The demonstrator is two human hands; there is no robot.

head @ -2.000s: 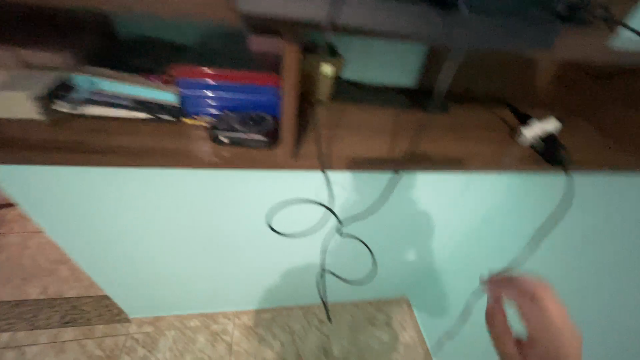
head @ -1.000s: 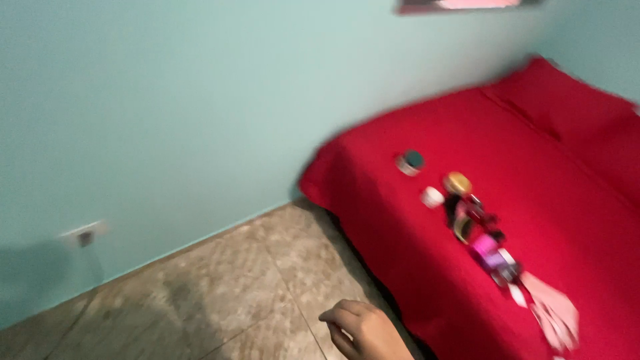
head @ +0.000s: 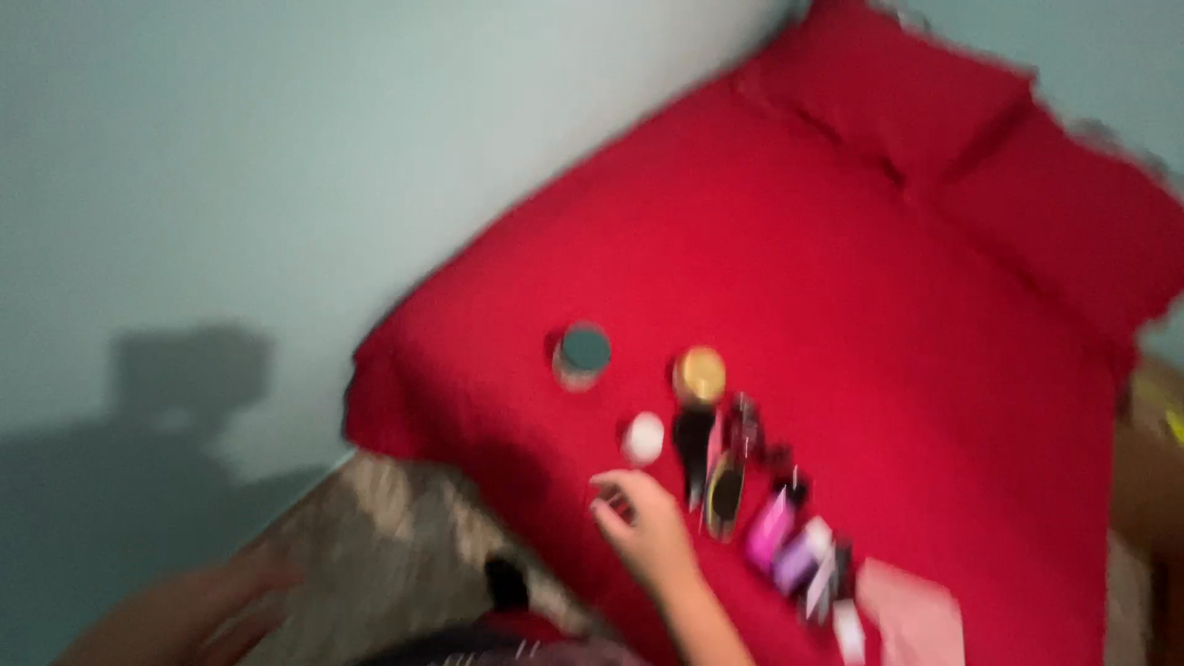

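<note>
My right hand (head: 643,523) hovers by the near edge of a red-covered bed (head: 721,250), fingers bent and apart, nothing in them. Just beyond it lies a small white round container (head: 644,437). A jar with a dark green lid (head: 585,349) stands farther left, and a gold-lidded jar (head: 701,374) farther right. Beside the hand are a black item (head: 694,449) and an oval hairbrush (head: 724,490). A magenta bottle (head: 770,529), a purple bottle (head: 802,557) and a pink cloth (head: 911,610) follow toward the lower right. My left hand (head: 217,601), blurred and empty, is low over the floor.
Red pillows (head: 916,83) lie at the bed's far end. A pale teal wall (head: 277,166) bearing a shadow runs along the left. The tiled floor (head: 398,546) shows between wall and bed. A brownish object (head: 1152,453) is partly visible at the right edge.
The view has swung from the shelf with cables to the bed. My right hand now appears over the bed's near edge, and my left hand has come into view.
</note>
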